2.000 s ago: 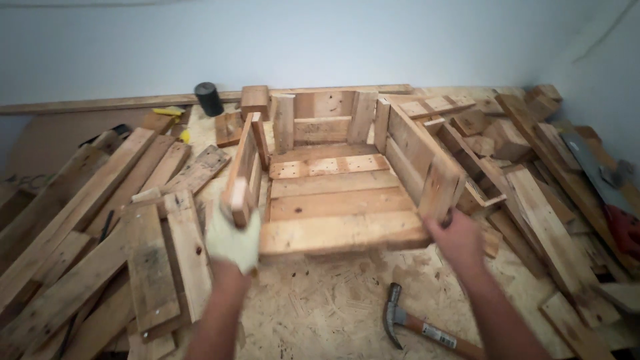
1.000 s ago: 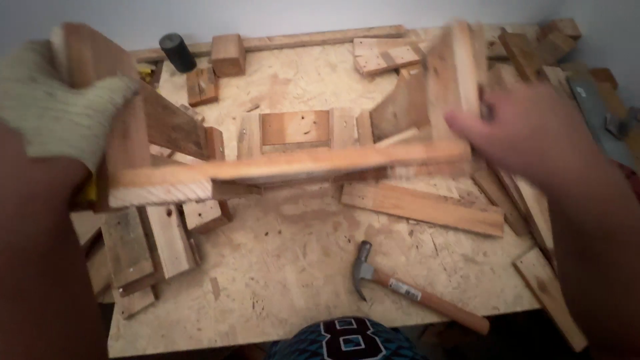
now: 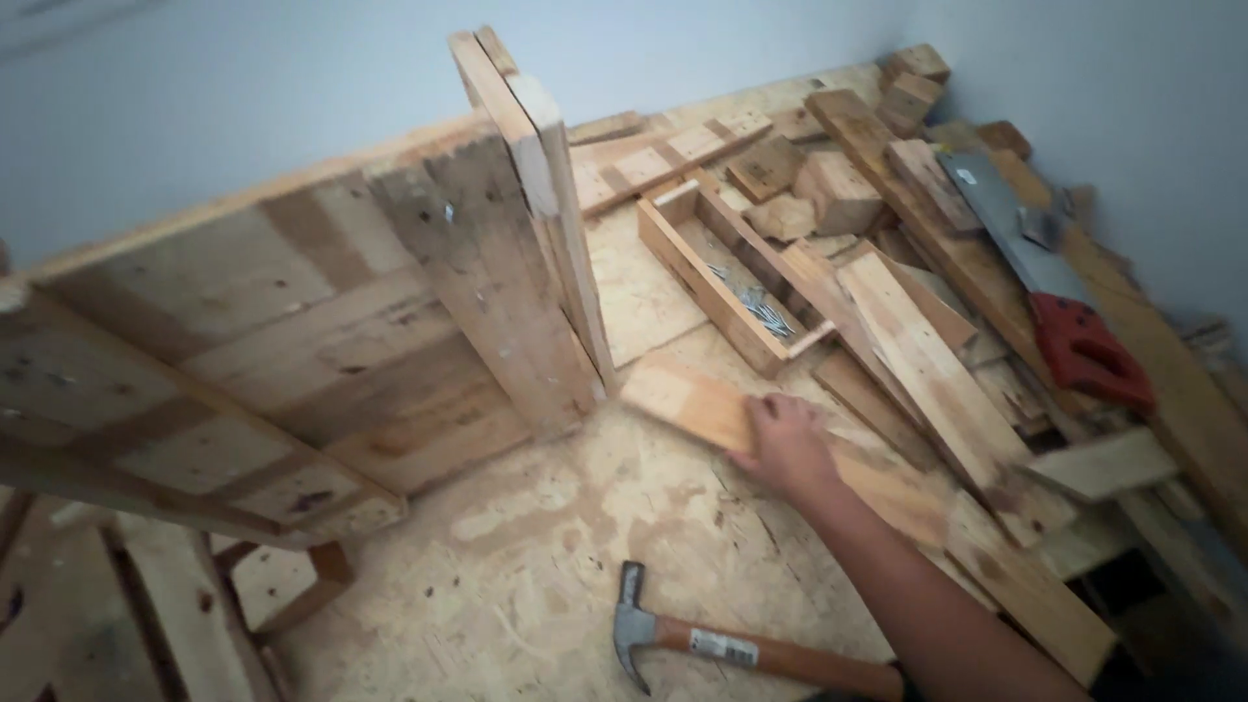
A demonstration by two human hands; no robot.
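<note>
A wooden frame of nailed boards [image 3: 390,322] stands upright on the left, its slatted side facing me. My right hand [image 3: 792,441] grips a short, flat wooden board [image 3: 692,395] that lies on the chipboard worktop [image 3: 487,585], right of the frame. Below that hand, nearer me, rests a claw hammer [image 3: 741,648] with a wooden handle. Just beyond the board, a narrow wooden box [image 3: 712,283] holds loose nails [image 3: 760,307]. My left hand is outside the view.
A handsaw with a red handle [image 3: 1087,351] lies on piled boards [image 3: 936,380] at the right. Wood blocks [image 3: 838,193] are heaped at the back. More offcuts [image 3: 185,585] lie at the lower left, beneath the frame. A pale wall rises behind.
The frame, earlier held in both hands, now stands on its side at the left. My right hand has let go of it and taken hold of the flat board. My left hand has gone out of view.
</note>
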